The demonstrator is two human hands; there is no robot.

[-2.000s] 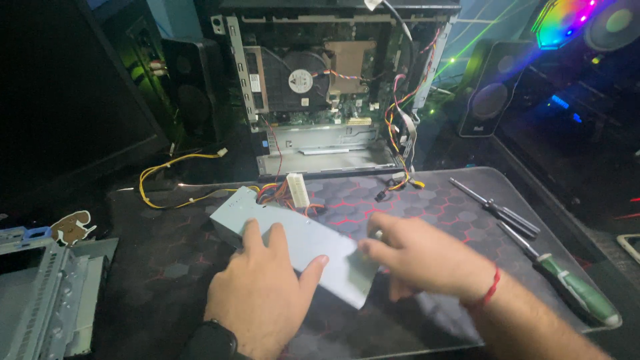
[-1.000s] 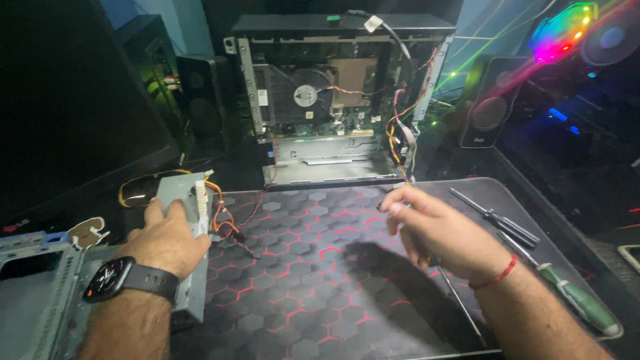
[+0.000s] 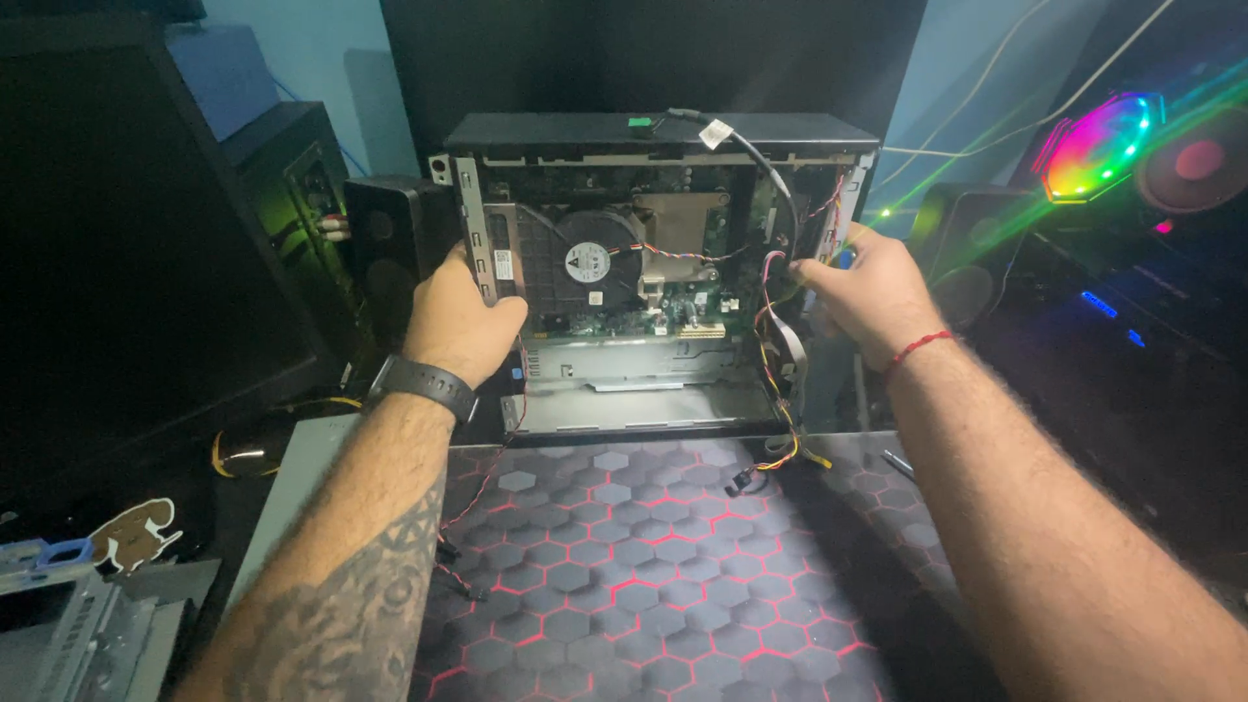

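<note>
An open desktop computer case stands upright at the back of the hexagon-patterned desk mat, its inside facing me. My left hand grips its left side edge, thumb in front. On the opposite side edge is my right hand, its fingers partly hidden behind the frame. Between them show a blower fan and part of the green motherboard. Loose wires with a black connector hang from the right side of the case onto the mat. A thin red and black cable hangs at the left.
A grey metal box lies partly behind my left forearm. At the lower left are metal computer parts. Speakers flank the case, and a dark monitor rises at the left. A screwdriver's tip shows beside my right forearm.
My left hand has let go of the metal box, which it moved left earlier, and has gone to the case's left edge. My right hand has moved up to the right edge.
</note>
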